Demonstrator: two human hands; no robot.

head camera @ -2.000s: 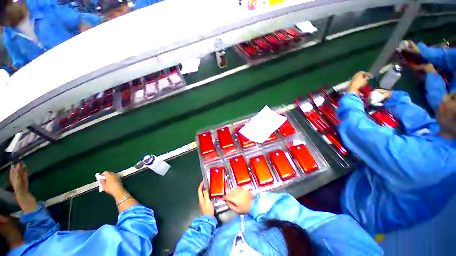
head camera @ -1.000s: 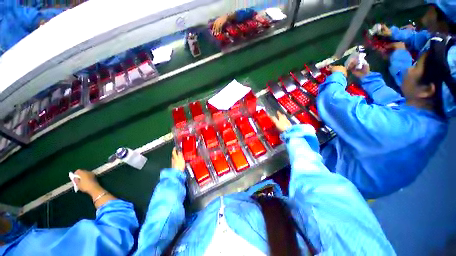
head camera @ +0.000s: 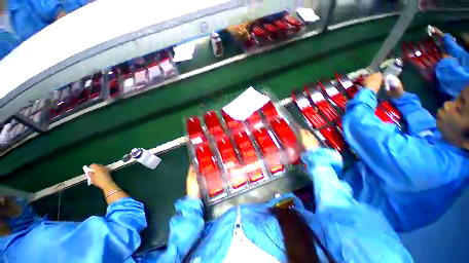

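A clear blister tray [head camera: 234, 194] of red phones [head camera: 208, 169] lies in front of me on the dark green bench. The phones and tray edges look blurred and doubled; I cannot tell if a second tray is underneath. A white paper sheet [head camera: 247, 104] lies across the tray's far part. My left hand [head camera: 193, 183] holds the left edge, fingers partly hidden. My right hand [head camera: 308, 139] holds the right edge.
A white bottle [head camera: 147, 158] lies left. A neighbour's hand [head camera: 101, 177] pinches a white piece. Right, another worker [head camera: 391, 149] handles opened red phones [head camera: 314, 110]. Beyond the green belt [head camera: 154, 120] are more trays under a white shelf [head camera: 118, 38].
My right hand has gone from the tray's front edge to its right side, and my left hand up the left side. Since one second ago, the scene has shifted slightly right in view.
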